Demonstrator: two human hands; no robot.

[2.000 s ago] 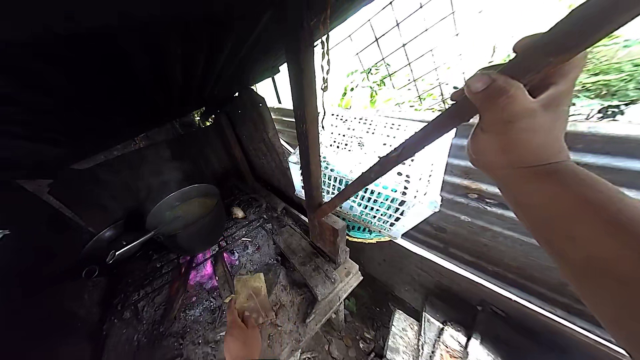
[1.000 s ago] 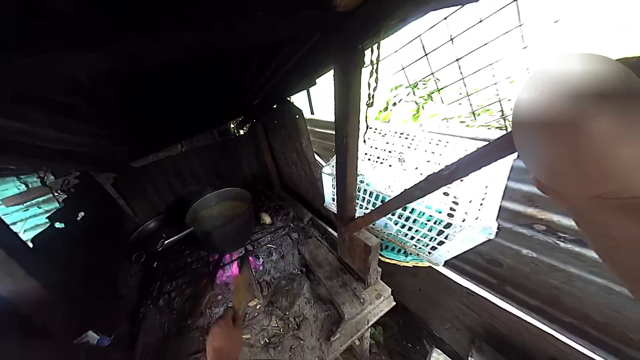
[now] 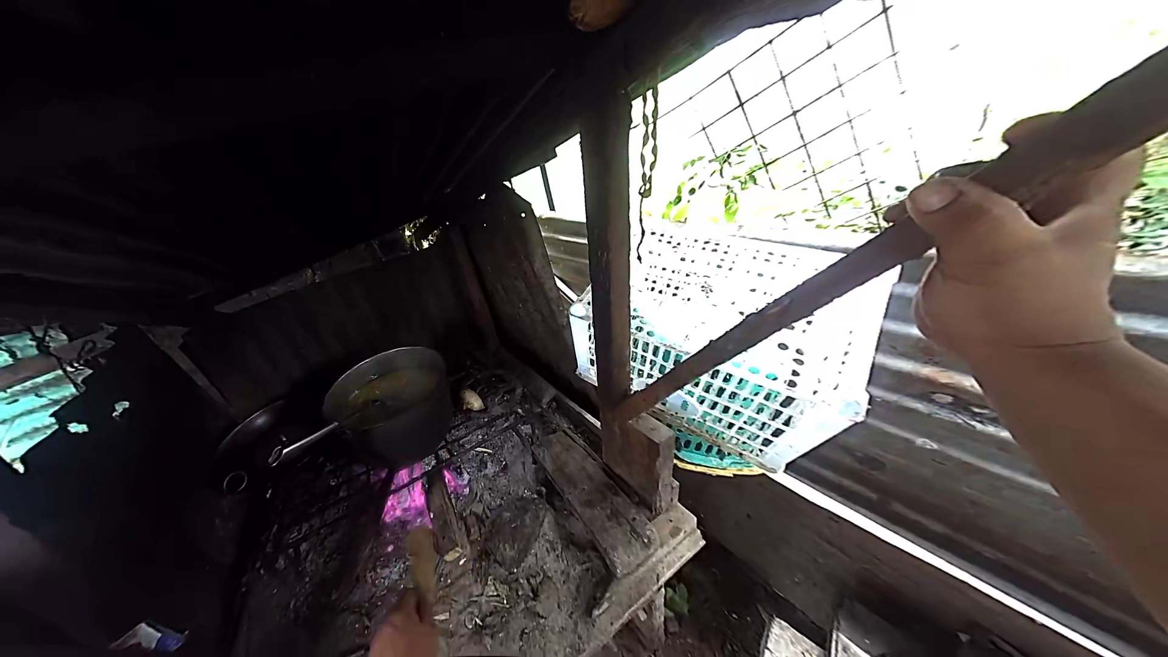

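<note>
My right hand (image 3: 1022,246) grips a slanting wooden brace (image 3: 785,310) that runs down to an upright post. At the bottom of the view, my left hand (image 3: 404,628) holds a small flat piece of wood (image 3: 422,561), its far end near the flames. Pinkish flames (image 3: 408,499) burn under a dark metal pot (image 3: 406,424) with yellowish liquid in it. A handled metal utensil (image 3: 306,444) points left from the pot's side. A burning or charred stick (image 3: 447,516) lies beside the fire on the ash bed (image 3: 520,566).
A dark pan (image 3: 251,438) sits left of the pot. The wooden post (image 3: 610,265) stands at the hearth's right corner, over a plank (image 3: 593,502). Beyond it are a white perforated plastic basket (image 3: 730,328), wire mesh and corrugated metal sheets (image 3: 949,429).
The flat piece in my left hand showed its broad face two seconds ago and now appears narrow, nearer the flames. My right hand remains at the brace. The view has shifted left.
</note>
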